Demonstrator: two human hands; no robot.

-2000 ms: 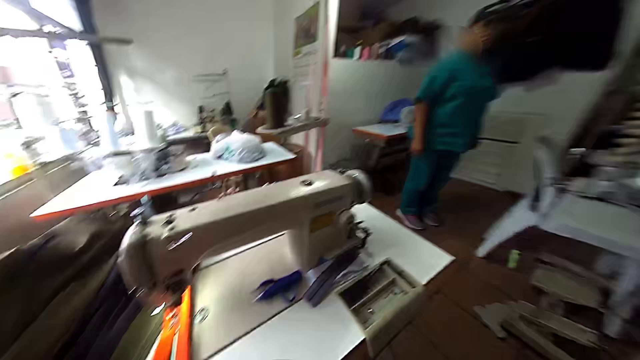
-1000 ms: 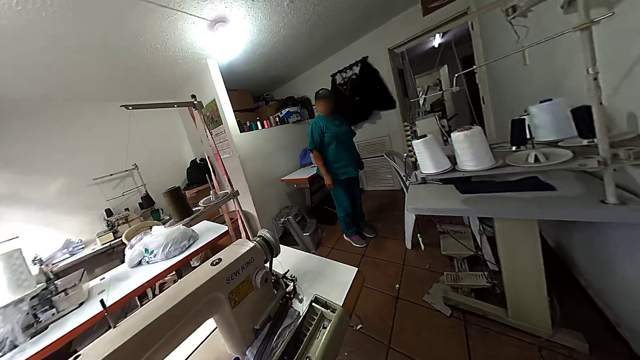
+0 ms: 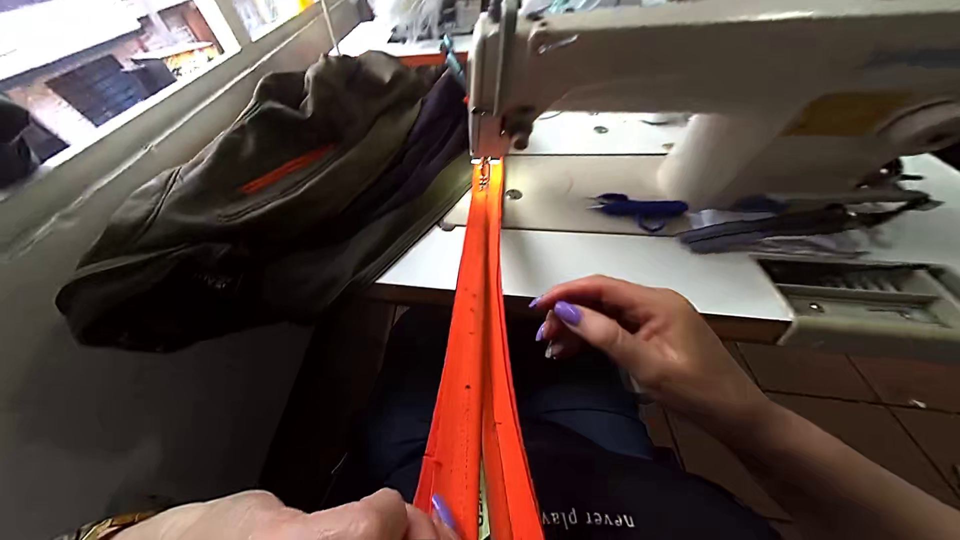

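Observation:
A long orange fabric strip [image 3: 469,337], folded along its length, runs from under the presser foot of a sewing machine [image 3: 570,67] down toward my lap. At the bottom of the view my left hand [image 3: 322,517] pinches the strip's left edge between thumb and fingers. My right hand [image 3: 637,330] is just right of the strip, held above my lap, its fingers loosely curled with nothing between them. Dark olive garments [image 3: 247,202] are heaped left of the needle. Blue-handled thread snips [image 3: 645,210] lie on the machine bed.
Grey zipper or fabric pieces [image 3: 765,225] lie on the white table [image 3: 637,266], right of the snips. A tray with compartments [image 3: 870,300] is at the table's right edge. A window ledge [image 3: 172,127] runs along the left, close to the garments.
The view has swung down and left from the room to the machine. Both hands are now in sight; neither showed in the earlier frames. The person in green is out of view.

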